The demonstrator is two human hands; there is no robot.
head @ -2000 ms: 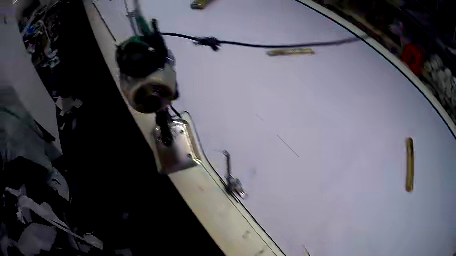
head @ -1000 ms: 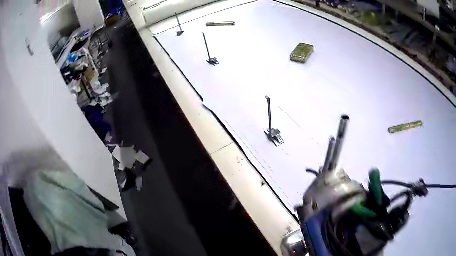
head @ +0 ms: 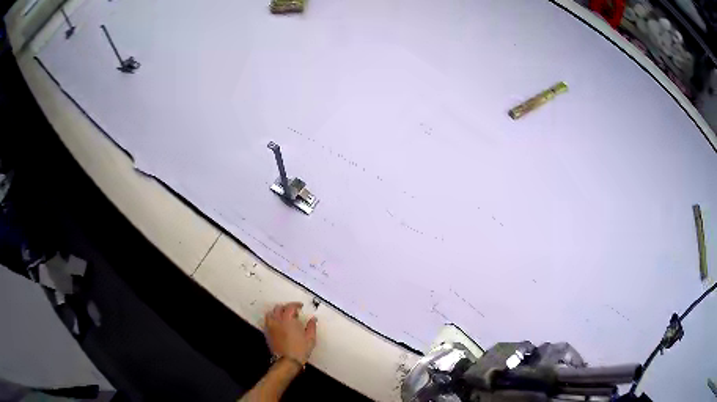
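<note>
The cutting machine (head: pixel 534 373) is at the bottom right, partly cut off by the frame edge, with its shiny metal foot (head: pixel 440 369) at the lay's near edge. The white paper marker (head: pixel 424 180) covers the lay. My bare left hand (head: pixel 291 331) is over the cream table border, left of the machine and not touching it. Its fingers are apart and slightly bent, and no held thing shows. A small dark bit (head: pixel 316 302) is near its fingertips. A metal clamp (head: pixel 295 195) with an upright lever stands on the paper. My right hand is not in view.
Two more clamps (head: pixel 127 64) stand at the upper left. Yellow-green bars (head: pixel 538 100) and an olive block (head: pixel 287 6) lie on the paper. The black power cable (head: pixel 672 334) crosses at the lower right. The cream table border (head: pixel 169 216) curves along the dark floor. Stocked shelves are at the upper right.
The view has shifted and turned. My left hand has come into view at the table border. The machine now appears tipped sideways at the bottom right; the nearest clamp appears further left.
</note>
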